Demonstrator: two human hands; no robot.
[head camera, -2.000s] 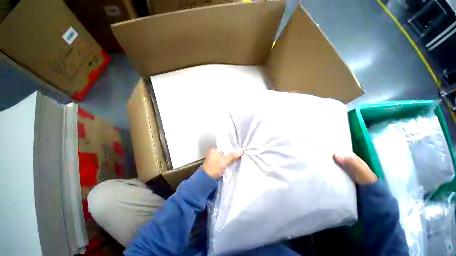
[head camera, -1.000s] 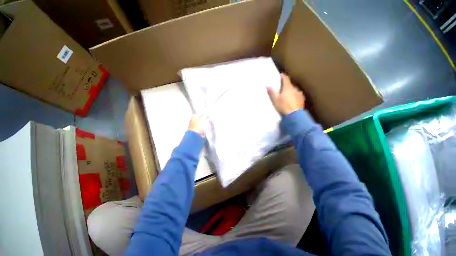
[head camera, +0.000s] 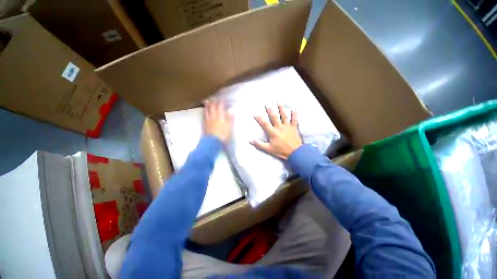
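Note:
A white bagged item (head camera: 272, 92) lies in the open cardboard carton (head camera: 212, 226), toward its right side, with a front corner reaching the front edge. My right hand (head camera: 279, 133) rests flat on the bag with its fingers spread. My left hand (head camera: 218, 121) lies on the bag's left edge, palm down and slightly blurred, holding nothing that I can see. A white separator sheet (head camera: 188, 136) shows in the carton to the left of the bag; the rest of it is hidden under the bag.
A green tote (head camera: 444, 188) with bagged goods (head camera: 468, 180) is at the right. A stack of separator sheets (head camera: 60, 212) stands at the left beside a red-taped carton (head camera: 122, 188). More cartons (head camera: 49, 82) stand beyond. A red item (head camera: 255, 245) is between my legs.
The bag has moved from my lap into the carton and now lies flatter. My hands have gone from gripping its sides to lying on top of it.

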